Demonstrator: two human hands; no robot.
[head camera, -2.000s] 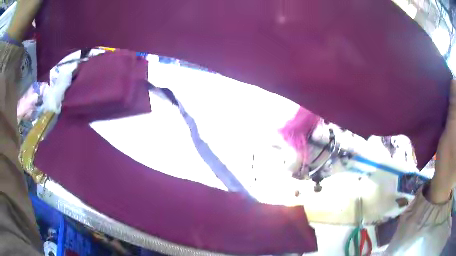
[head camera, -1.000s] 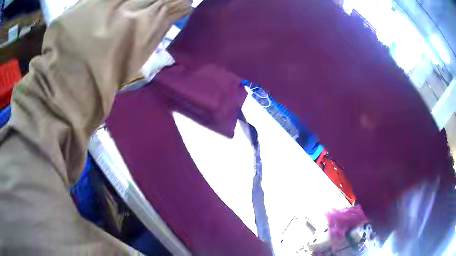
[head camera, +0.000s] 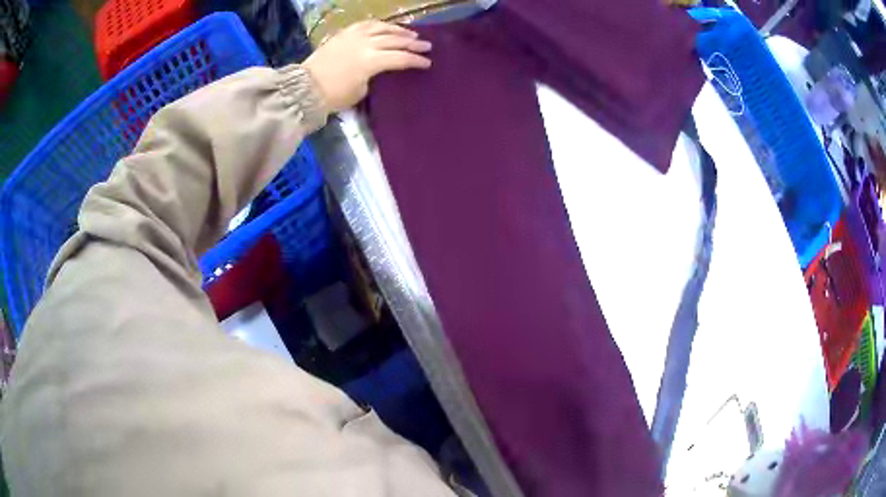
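Note:
A long maroon garment panel (head camera: 505, 262) lies along the front edge of the white table (head camera: 622, 252). My left hand (head camera: 364, 63) rests at the panel's far end, fingers spread over its edge; I cannot tell whether it grips the cloth. A folded maroon piece (head camera: 622, 68) lies at the top, partly over the table. A narrow grey-navy strip (head camera: 686, 315) runs down the table from that folded piece. My right hand is not in view.
A blue mesh basket (head camera: 282, 209) stands left of the table, with a red basket (head camera: 146, 29) behind it. Blue (head camera: 777, 136) and red (head camera: 840, 291) baskets stand along the far side. A pink scrap (head camera: 821, 464) is at the bottom right.
The view has turned left. The large maroon panel held up across the top is gone from view. My left hand now shows at the table edge, and my right hand has left the picture.

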